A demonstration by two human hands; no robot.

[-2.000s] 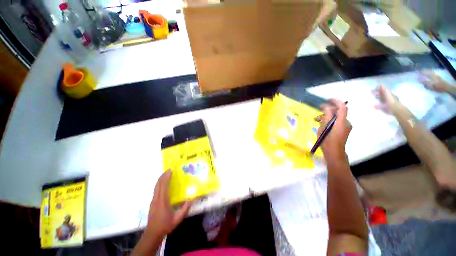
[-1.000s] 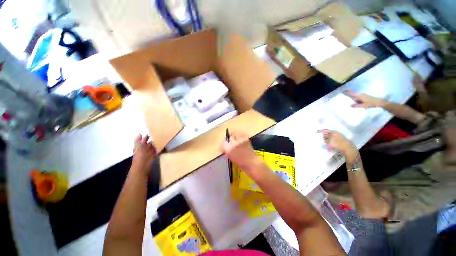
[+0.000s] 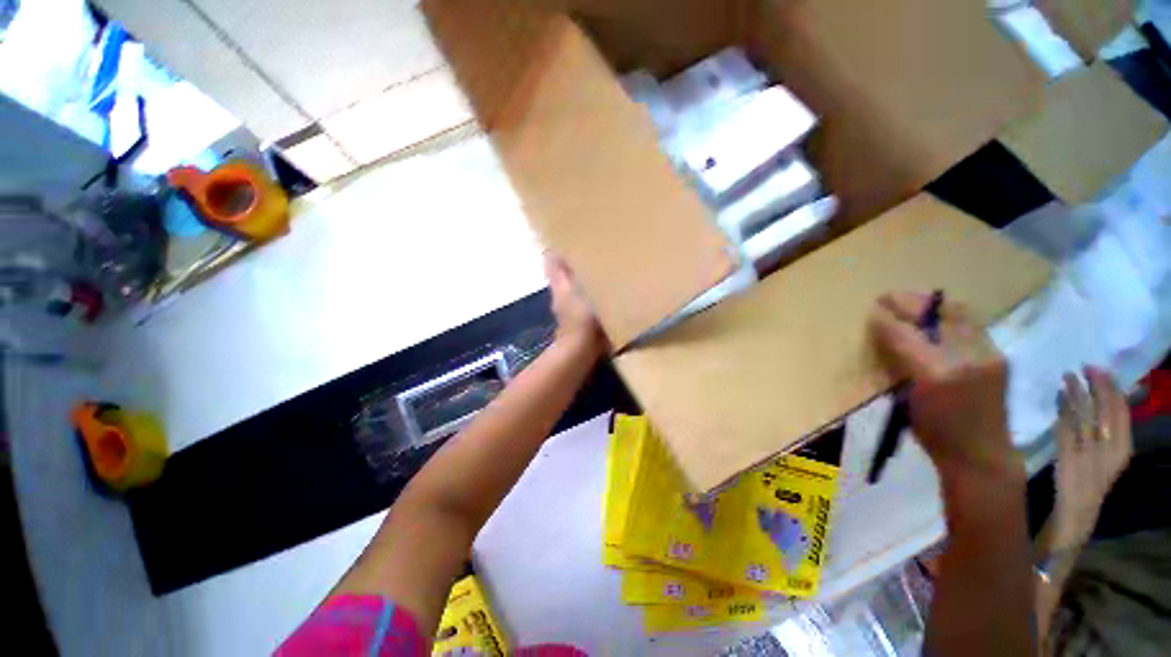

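A large open cardboard carton (image 3: 642, 193) with white boxes (image 3: 758, 148) inside stands at top centre, its near flap (image 3: 822, 340) folded out. My left hand (image 3: 573, 306) is at the carton's left side, its fingers partly hidden behind the side flap. My right hand (image 3: 944, 366) holds a black marker pen (image 3: 889, 436) over the right end of the near flap. Several yellow flat boxes (image 3: 719, 546) lie overlapping below the flap, which hides part of them. Another yellow box (image 3: 470, 622) shows at the bottom, partly hidden by my left arm.
A clear plastic tray (image 3: 456, 398) lies on the black band (image 3: 257, 501). Two orange-and-yellow tape dispensers (image 3: 120, 445) are at the left. Another person's hand (image 3: 1092, 430) is at the right beside white sheets (image 3: 1092, 308). Another open carton (image 3: 1092, 128) stands at top right.
The carton has shifted right in the view, partly as the view turned. My left hand has come to its left side. My right hand, still with the pen, has moved right along the near flap.
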